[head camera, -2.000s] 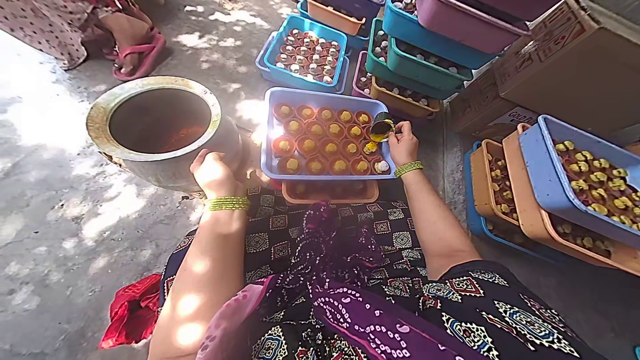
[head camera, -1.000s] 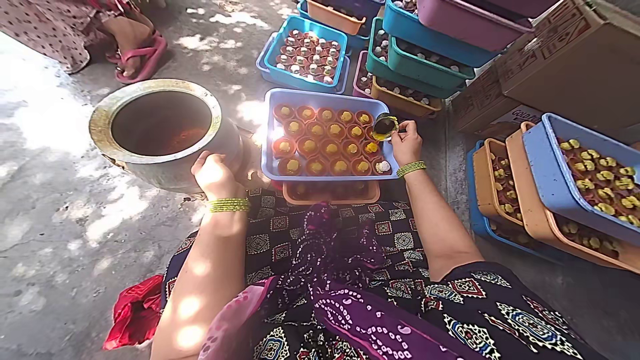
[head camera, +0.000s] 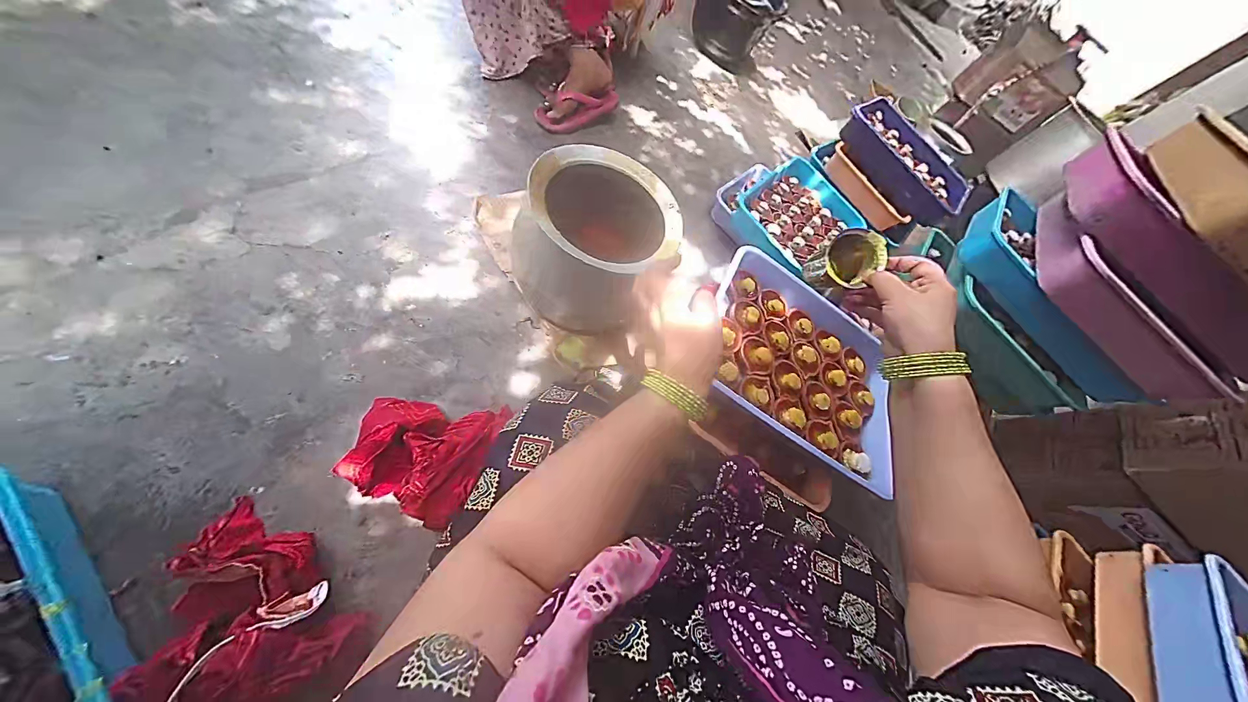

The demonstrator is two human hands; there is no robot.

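My right hand (head camera: 912,302) grips a small metal cup (head camera: 856,258) with yellow residue around its rim, above the far right side of a light blue plastic tray (head camera: 880,429). Rows of small reddish-brown cups (head camera: 788,378) with yellow tops fill much of that tray; one near the closest corner has a whitish top (head camera: 856,461). At the tray's left edge is my left hand (head camera: 678,327), partly washed out by glare; whether it grips the edge I cannot tell. Just beyond it, a wide-rimmed metal pot (head camera: 604,219) has reddish-brown contents low inside. An orange tray (head camera: 814,490) shows under the blue one.
Stacked plastic trays of small cups, including a turquoise tray (head camera: 760,239) and a purple tray (head camera: 1121,292), stand at the right. More trays (head camera: 1121,624) are at lower right. Red cloths (head camera: 419,453) lie on the floor at left. Another person's foot (head camera: 585,83) is beyond the pot.
The view has turned left. My right hand has moved the metal cup away from over the tray's small cups toward its far edge.
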